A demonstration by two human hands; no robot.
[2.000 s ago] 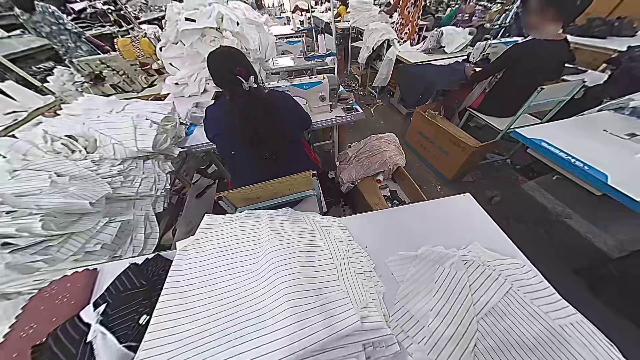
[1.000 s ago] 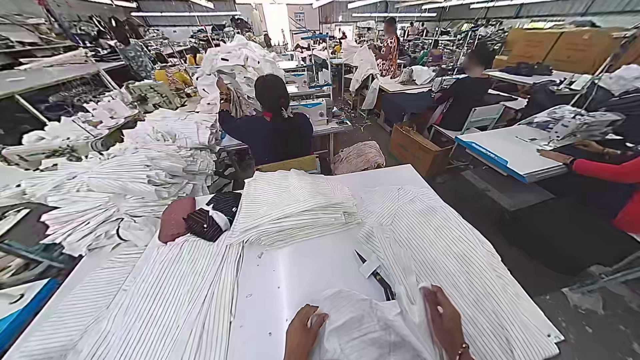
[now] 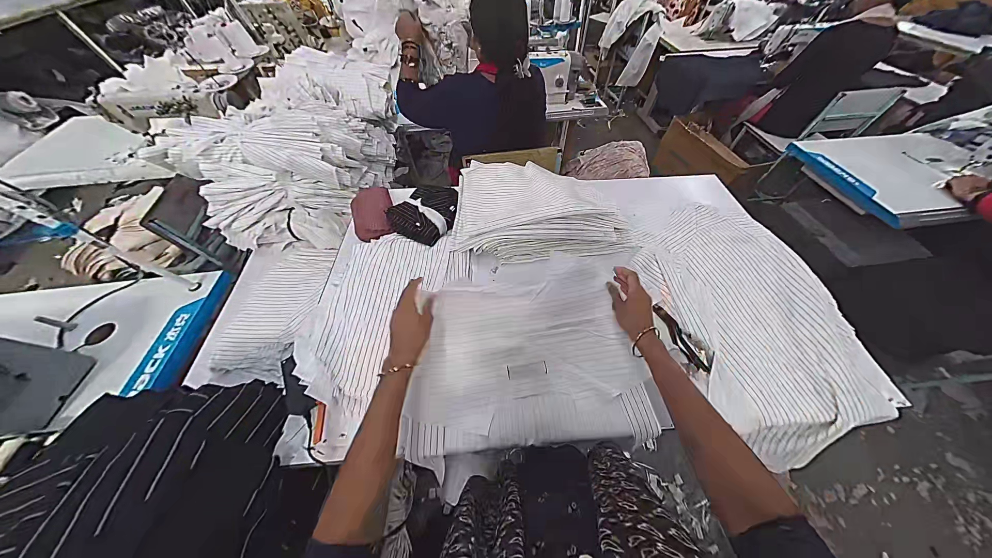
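A white striped fabric piece (image 3: 527, 341), blurred by motion, is stretched between my two hands over the near part of the table. My left hand (image 3: 409, 322) grips its left edge, and my right hand (image 3: 632, 306) grips its upper right corner. Beyond it lies a stack of striped fabric pieces (image 3: 542, 209). More striped cloth covers the table on the left (image 3: 380, 310) and on the right (image 3: 759, 325). Dark-handled scissors or snips (image 3: 682, 337) lie just right of my right wrist, partly under cloth.
Dark red (image 3: 372, 213) and black striped bundles (image 3: 422, 215) sit at the table's back left. A tall heap of striped cloth (image 3: 302, 155) stands behind on the left. Black striped fabric (image 3: 139, 465) hangs at lower left. A person (image 3: 496, 93) sits ahead at a sewing machine (image 3: 554, 77).
The hands, low over the table a second ago on bunched white cloth, now hold a piece spread flat between them. The view has tilted down. The person ahead has raised the left arm since the earliest frame.
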